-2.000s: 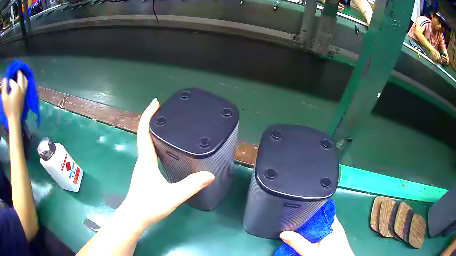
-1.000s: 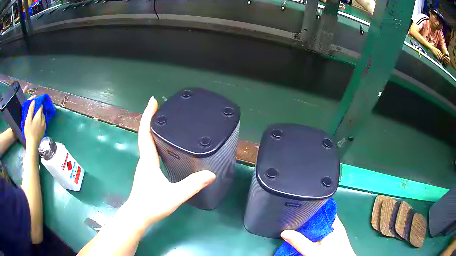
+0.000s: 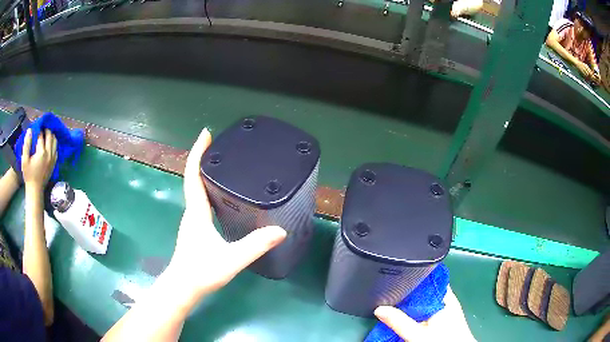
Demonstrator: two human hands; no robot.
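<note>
Two dark grey speakers stand base up on the green bench, side by side and apart. My left hand (image 3: 213,250) is around the left speaker (image 3: 267,220), thumb on its near side and fingers on its left side. My right hand (image 3: 428,320), cut off by the bottom edge, holds a bunched blue cloth (image 3: 418,302) against the lower right of the right speaker (image 3: 364,277). Both smooth black bases show four round spots near the corners. The right hand's other fingers are hidden behind the cloth and speaker.
A white bottle (image 3: 83,219) stands at left beside a neighbouring person's arms and blue cloth (image 3: 61,137). Overlapping wood-grain plates (image 3: 533,294) lie at right, near another dark speaker (image 3: 594,284). A green post (image 3: 491,93) rises behind the bench, beside the wide belt (image 3: 154,110).
At left, the neighbour's hand and blue cloth have come down, and a dark unit now shows beside them. My hands and the two speakers have hardly moved.
</note>
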